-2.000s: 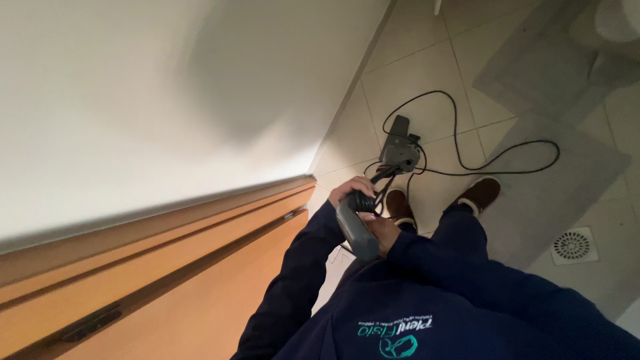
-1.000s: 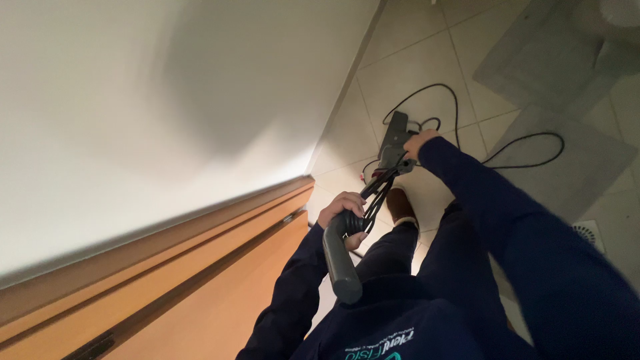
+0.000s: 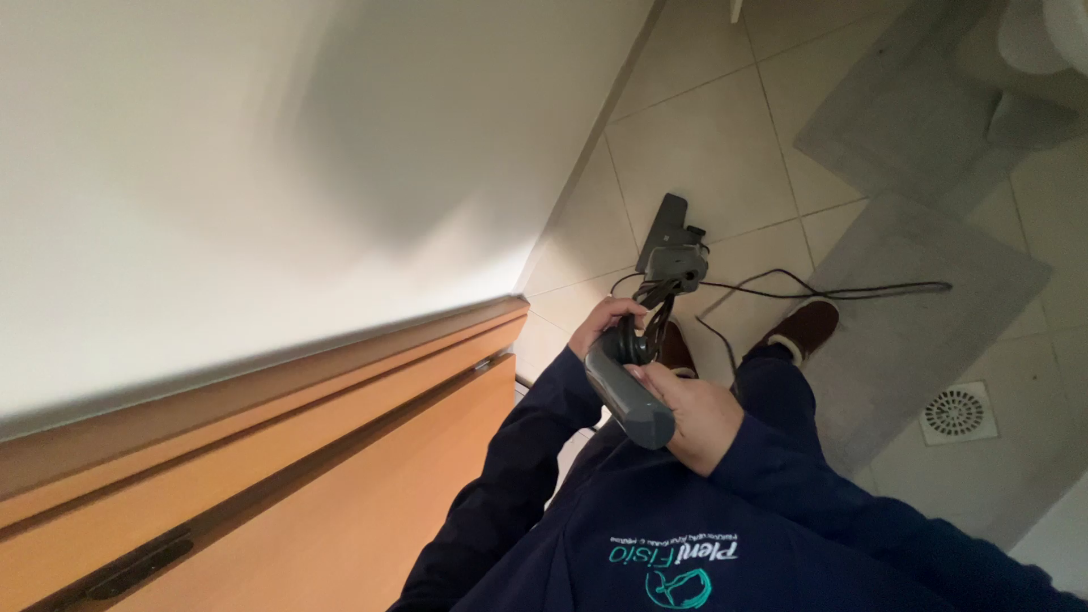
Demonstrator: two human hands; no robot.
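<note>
An upright vacuum cleaner (image 3: 677,261) in dark grey plastic stands on the tiles in front of my feet, its floor head pointing away from me. Its thick curved handle (image 3: 625,395) rises toward my body. Black power cord (image 3: 659,327) hangs in loops along the upper shaft, and a loose length lies on the floor to the right. My left hand (image 3: 608,323) is closed around the shaft and cord just beyond the handle. On the near right side, my right hand (image 3: 697,416) rests against the handle, its fingertips partly hidden; its exact hold cannot be told.
A white wall (image 3: 340,212) and an orange-brown wooden door and frame (image 3: 340,476) run along the left. Grey mats (image 3: 926,289) cover tiles to the right, with a round floor drain (image 3: 958,413) nearby. A white toilet base or similar fixture (image 3: 1033,38) shows at the upper right.
My right hand has come back from the vacuum's body to the handle. The loose cord on the floor now lies in a narrower, flatter loop than before.
</note>
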